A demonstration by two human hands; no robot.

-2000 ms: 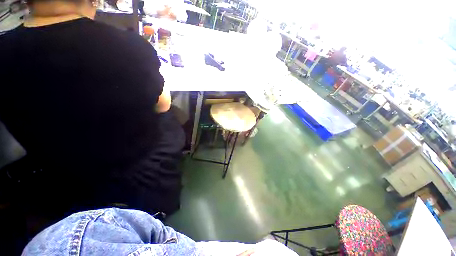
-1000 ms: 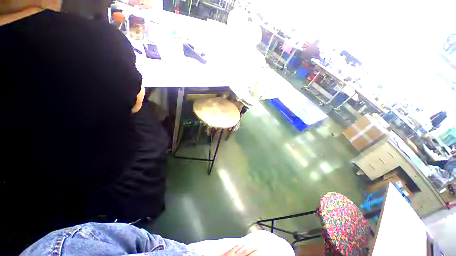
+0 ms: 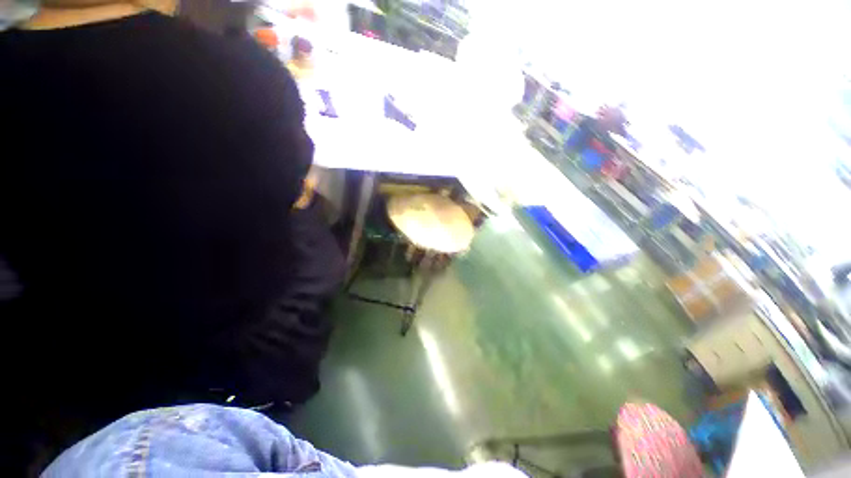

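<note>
A light blue denim sleeve [image 3: 205,443] lies across the bottom left, with a stitched seam. Light trousers [image 3: 439,471] over my knee show as a pale strip at the bottom edge. Neither of my hands can be made out; whether one lies just below the edge is hidden. A white corner of the near worktable [image 3: 765,443] is at the bottom right. Beside it stands a padded stool [image 3: 656,443] with a red-pink cover. The picture is blurred by motion.
A person in black [image 3: 149,215] sits close on the left. Beyond are the far worktable [image 3: 364,140] with small dark items, a wooden stool [image 3: 431,222], a blue pallet [image 3: 565,241], a cardboard box [image 3: 704,288] and a cream cabinet [image 3: 746,350] on the right.
Since a second ago the view has swung, so the person, tables and stools sit further right in the picture. The fingers seen at the bottom edge no longer show.
</note>
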